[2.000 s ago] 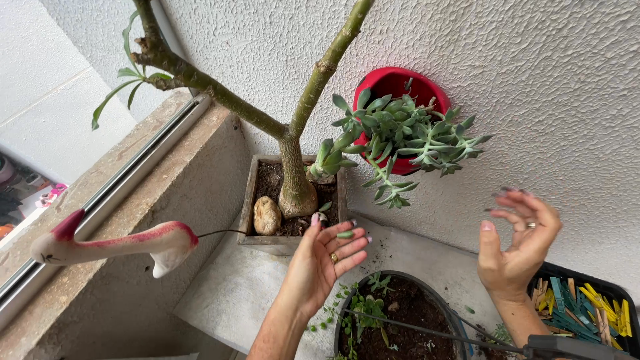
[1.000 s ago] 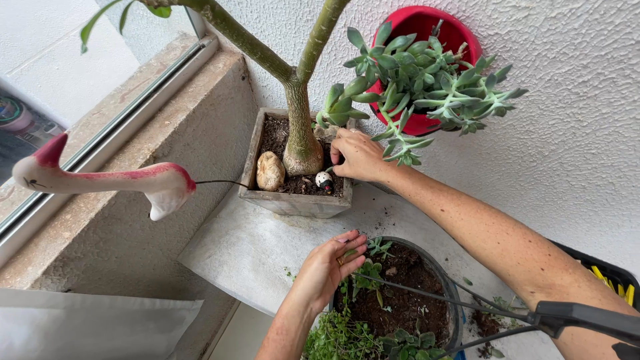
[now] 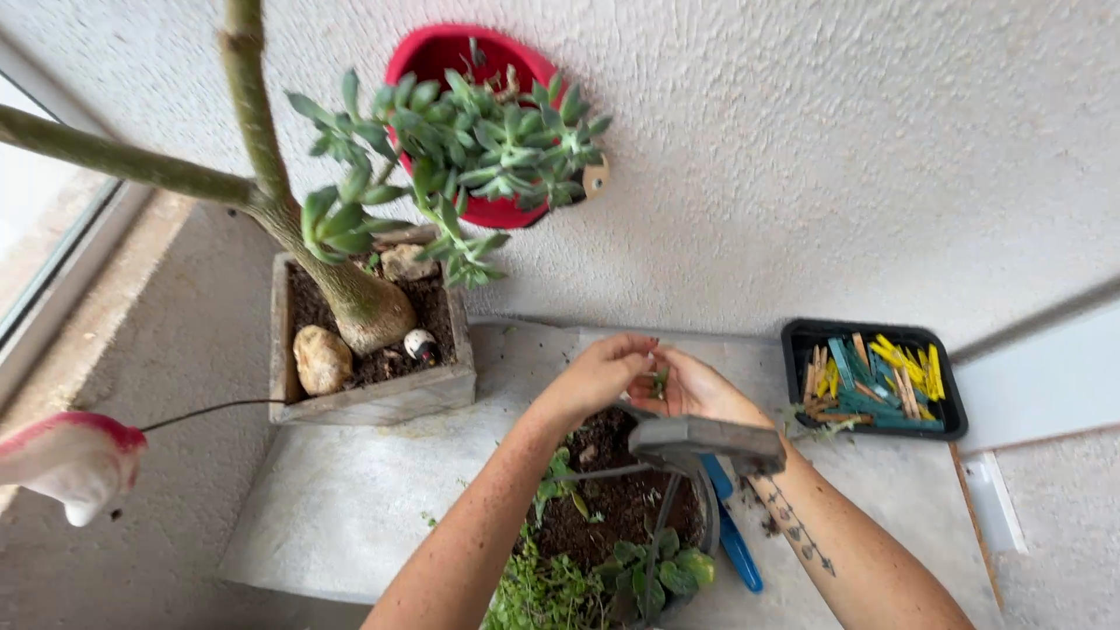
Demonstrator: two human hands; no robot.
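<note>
My left hand (image 3: 604, 372) and my right hand (image 3: 696, 385) meet above the far rim of a round pot of dark soil (image 3: 582, 516). A small green succulent cutting (image 3: 661, 381) lies at the fingers of my right hand; the left fingertips reach toward it, and their exact grip is hidden. Low plants (image 3: 556, 586) grow in the pot's near part, and its hanger crosses over the soil. Beside the pot lies a blue plastic hand tool (image 3: 739, 547), partly covered. To the left, a square planter (image 3: 376, 402) holds a thick-stemmed plant (image 3: 372, 306), stones and a small painted ornament (image 3: 420, 344).
A red wall pot (image 3: 472, 39) with trailing succulents (image 3: 516, 153) hangs above the bench (image 3: 350, 507). A black tray (image 3: 792, 376) of clothespins (image 3: 875, 381) stands at the right. A pink and white bird ornament (image 3: 74, 464) on a wire juts in at the left.
My right hand has left the square planter and come beside my left hand over the round pot. The view has shifted to the right.
</note>
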